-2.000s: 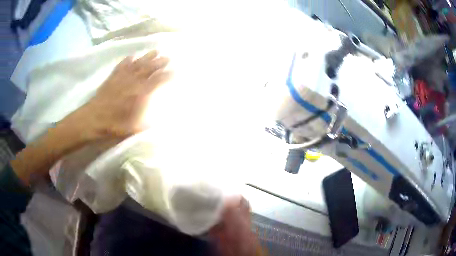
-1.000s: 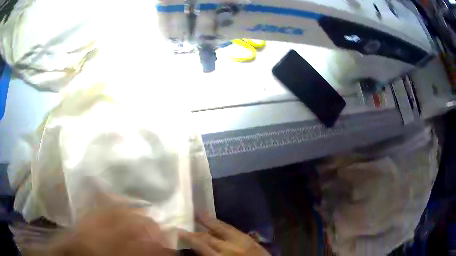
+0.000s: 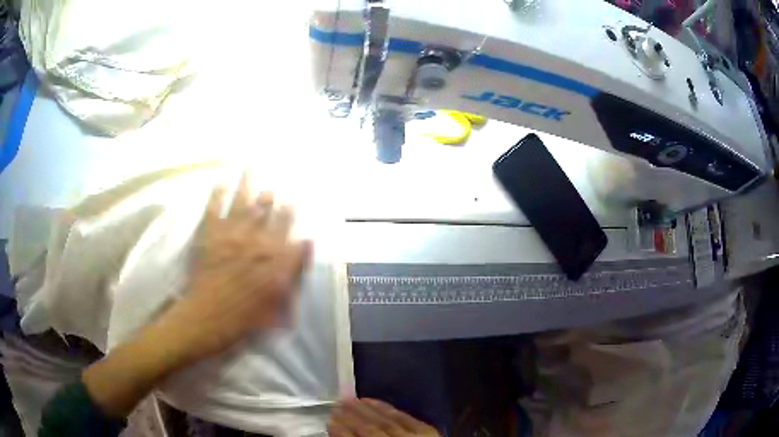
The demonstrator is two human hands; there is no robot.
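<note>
A white garment panel (image 3: 248, 371) lies over the table's front edge and hangs down toward my lap. My left hand (image 3: 248, 256) lies flat on it with fingers spread, slightly blurred. My right hand (image 3: 380, 418) is at the bottom edge of the picture, partly cut off, with its fingertips at the panel's lower right corner; whether it pinches the cloth is unclear. The Jack machine head (image 3: 512, 94) is above right. A dark cylinder (image 3: 389, 136) hangs under its left end. The needle area is lost in glare.
Crumpled white pieces (image 3: 111, 77) lie at the far left. Yellow-handled snips (image 3: 453, 128) lie behind the dark cylinder. A smartphone (image 3: 551, 205) lies right of it. A small clear case (image 3: 658, 235) is at the table's right. A cream bundle (image 3: 632, 375) hangs below the measuring-scale edge (image 3: 512, 286).
The view has shifted, so the machine sits lower and sharper. My left hand has moved up onto the middle of the panel. The panel lies flatter, its right edge straight.
</note>
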